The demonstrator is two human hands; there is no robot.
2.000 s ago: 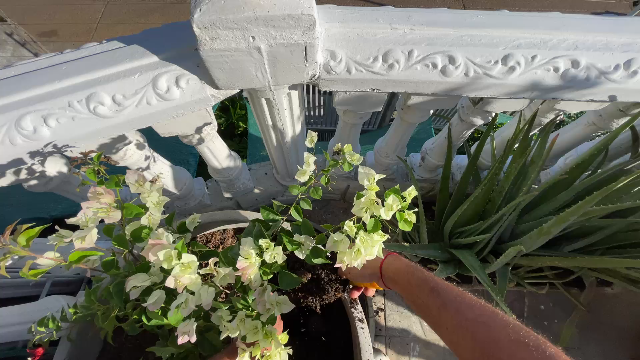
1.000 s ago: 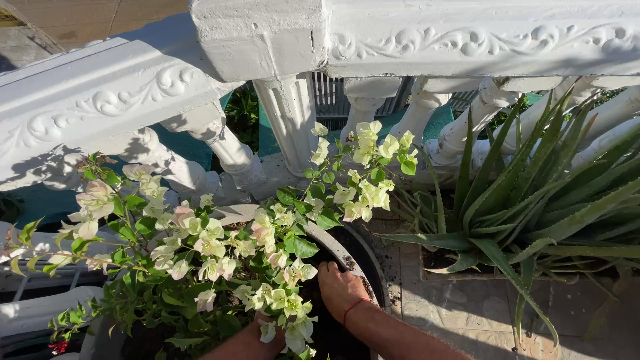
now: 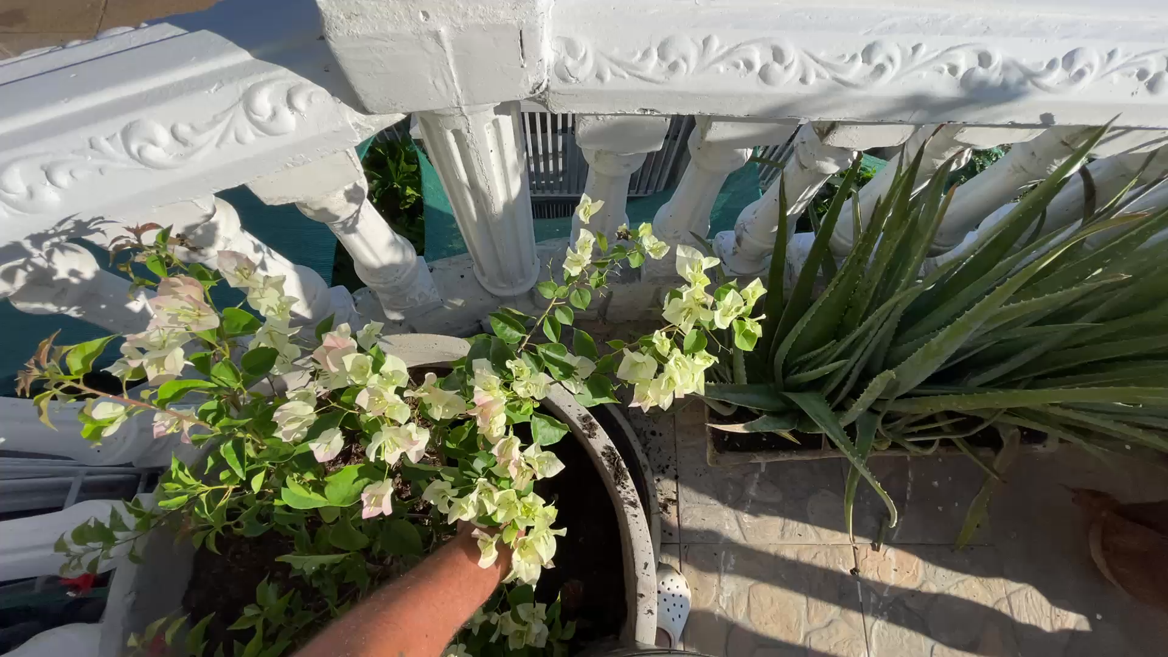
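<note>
A bougainvillea with pale cream and pinkish bracts (image 3: 392, 443) spreads over a large round pot (image 3: 620, 511) with dark soil inside. My left hand (image 3: 484, 546) reaches in from the bottom edge, among the stems on the pot's right side. Bracts and leaves cover its fingers, so whether it grips anything is hidden. Dark soil (image 3: 575, 520) shows between the plant and the pot's rim, and crumbs of soil lie on that rim. My right hand is out of view.
A white balustrade (image 3: 484, 201) runs behind the pot. An aloe plant (image 3: 912, 338) in a low planter (image 3: 766, 447) stands to the right on stone-patterned tiles (image 3: 776, 584). A white perforated shoe (image 3: 672, 602) is beside the pot; a brown clay-coloured object (image 3: 1127, 547) is at far right.
My right hand, in the pot one second ago, has left the view. My left forearm now reaches farther in under the flowers. A small red and yellow thing seen earlier by the right hand no longer shows.
</note>
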